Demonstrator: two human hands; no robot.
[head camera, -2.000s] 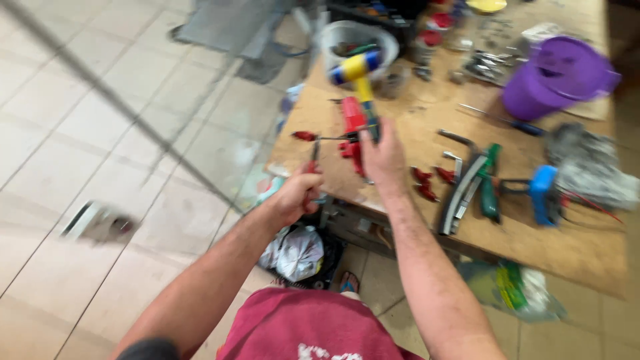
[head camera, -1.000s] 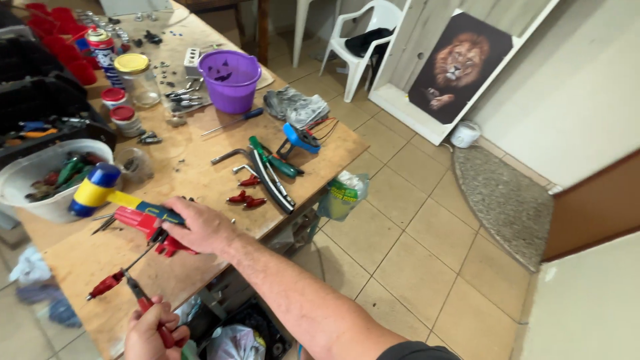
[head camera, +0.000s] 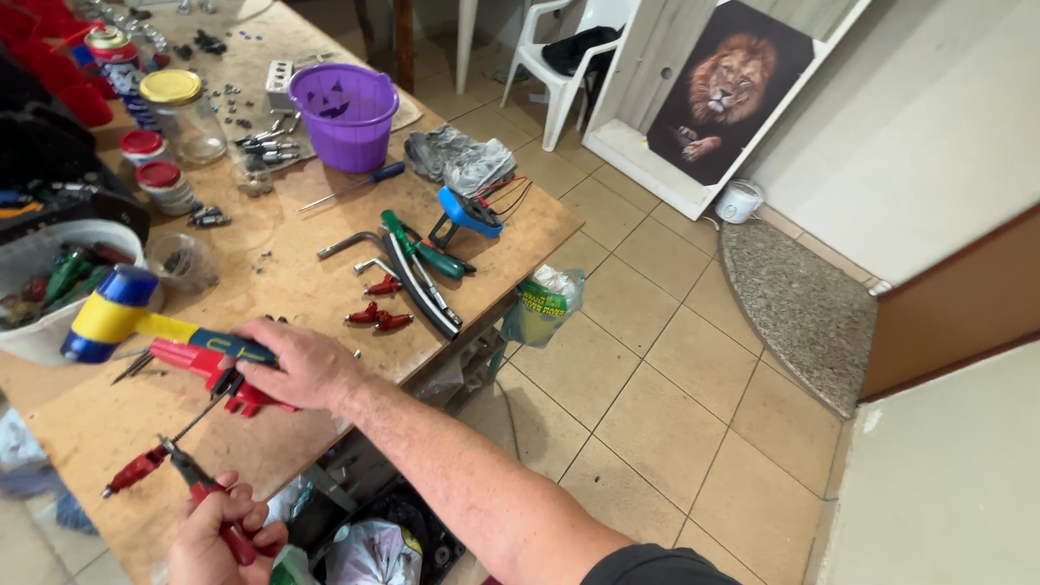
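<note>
My right hand (head camera: 296, 361) grips the handle of a blue and yellow mallet (head camera: 122, 317), its head to the left over the bench. Under that hand stands a red bench vise (head camera: 195, 361), with a thin rod (head camera: 203, 414) running from it toward a red fuel injector (head camera: 136, 471) at lower left. My left hand (head camera: 215, 528) is closed around red-handled pliers (head camera: 203, 487), whose jaws are beside the rod near the injector; whether they grip it, I cannot tell. Several more red injectors (head camera: 380, 317) lie right of the vise.
On the wooden bench (head camera: 276, 236) are a purple bucket (head camera: 349, 122), a screwdriver (head camera: 353, 185), green-handled pliers (head camera: 439, 258), a bent hose (head camera: 418, 288), a blue device (head camera: 470, 213) and jars (head camera: 183, 122). A white tub (head camera: 49, 325) of parts stands left. A plastic bag (head camera: 544, 305) hangs at the bench's edge.
The view has swung far to the right since the oldest frame. My hands still hold the mallet and the pliers; no thing has plainly been let go.
</note>
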